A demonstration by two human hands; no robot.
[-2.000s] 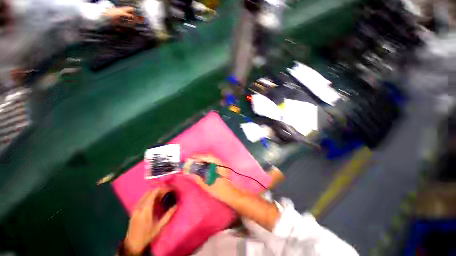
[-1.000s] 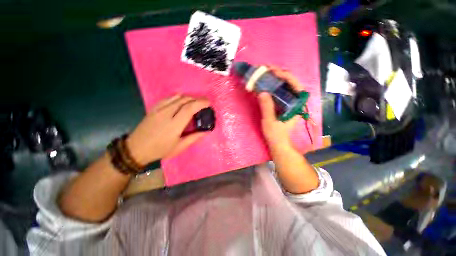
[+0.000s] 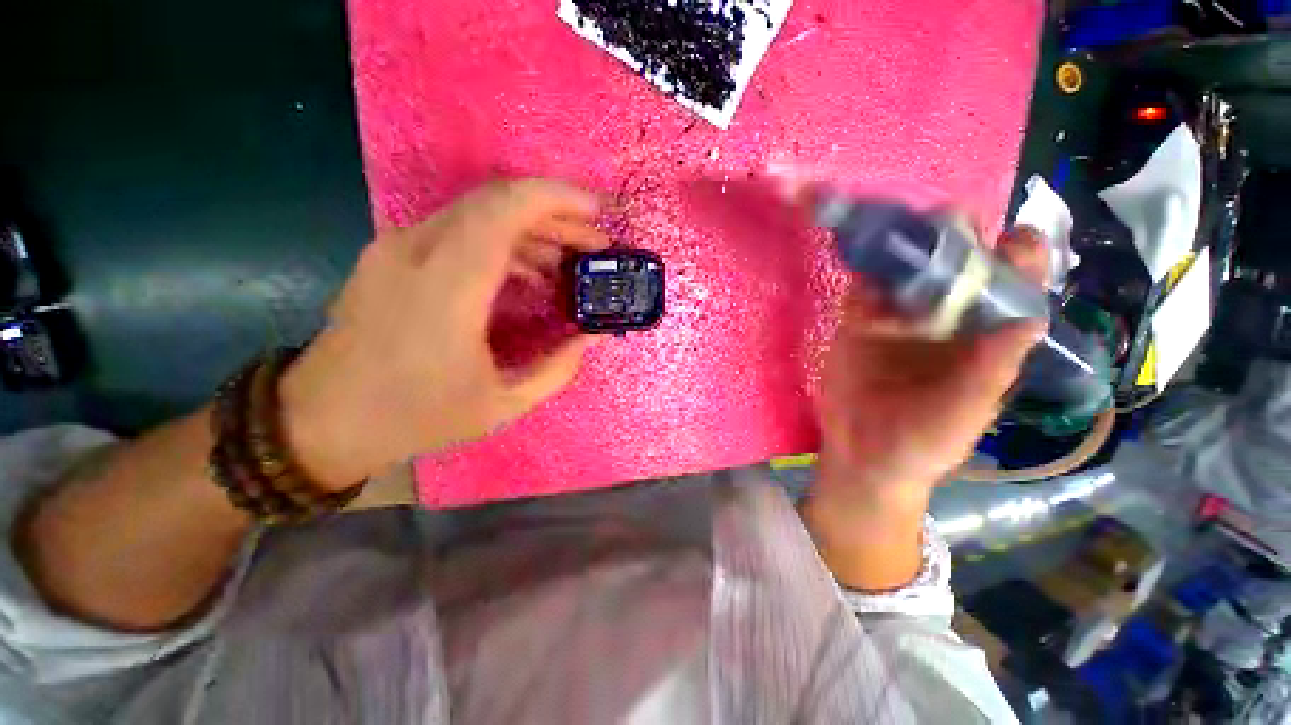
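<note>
A small black squarish housing [image 3: 619,292] lies open side up on the pink mat, with a small pale label and inner detail showing. My left hand [image 3: 425,319] is around its left side, fingers apart; whether the fingertips touch it is unclear. My right hand [image 3: 906,397] holds a grey-blue electric screwdriver [image 3: 913,262] with a cream band, its nose pointing left, blurred, off to the right of the housing. A white sheet [image 3: 766,43] heaped with tiny black screws is cut off by the top edge.
The pink mat [image 3: 489,128] lies on a dark green bench [image 3: 170,170], with dark specks on it. Black units [image 3: 31,347] sit at the far left. White papers [image 3: 1158,191], black equipment and a red light [image 3: 1148,112] are at the right. A tan cord curves below the driver.
The view has moved closer over the mat. The housing now shows its open inside, with my left hand's fingers spread beside it. The driver has moved right, away from the screw sheet.
</note>
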